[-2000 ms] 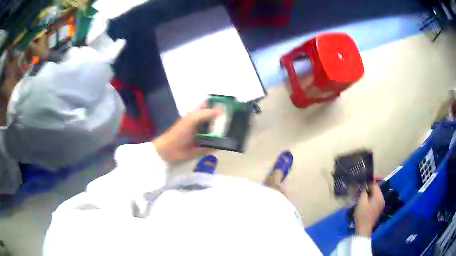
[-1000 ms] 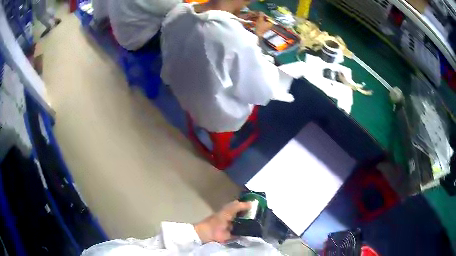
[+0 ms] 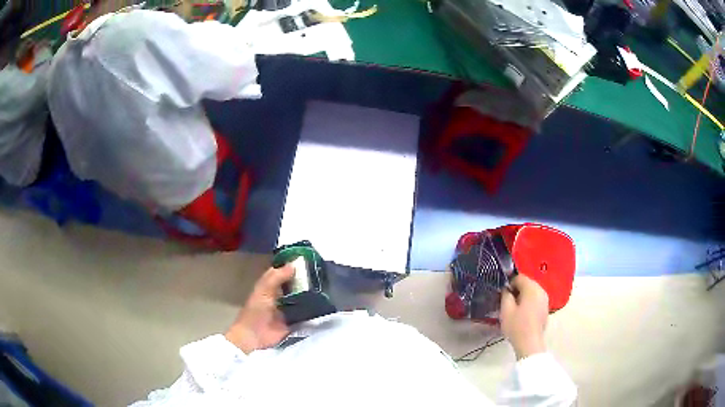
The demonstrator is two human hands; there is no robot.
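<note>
My left hand (image 3: 262, 312) is shut on a green-edged dark block (image 3: 310, 296) with a pale strip inside, at the near left corner of a white-topped side table. My right hand (image 3: 525, 314) is shut on a small black fan (image 3: 480, 274) with a round wire grille. The fan is in front of a red stool and hides part of it. A thin black cord hangs below the fan.
The white-topped side table (image 3: 354, 187) stands ahead. A red stool (image 3: 545, 266) is at the right, another (image 3: 479, 143) under the green bench (image 3: 397, 40). A person in a white smock (image 3: 131, 111) sits at the left. Clear plastic sheets (image 3: 525, 40) lie on the bench.
The view has swung from the aisle and seated workers to face the side table. The fan, at the lower edge one second ago, now shows fully with my right hand on it. Both hands keep their hold.
</note>
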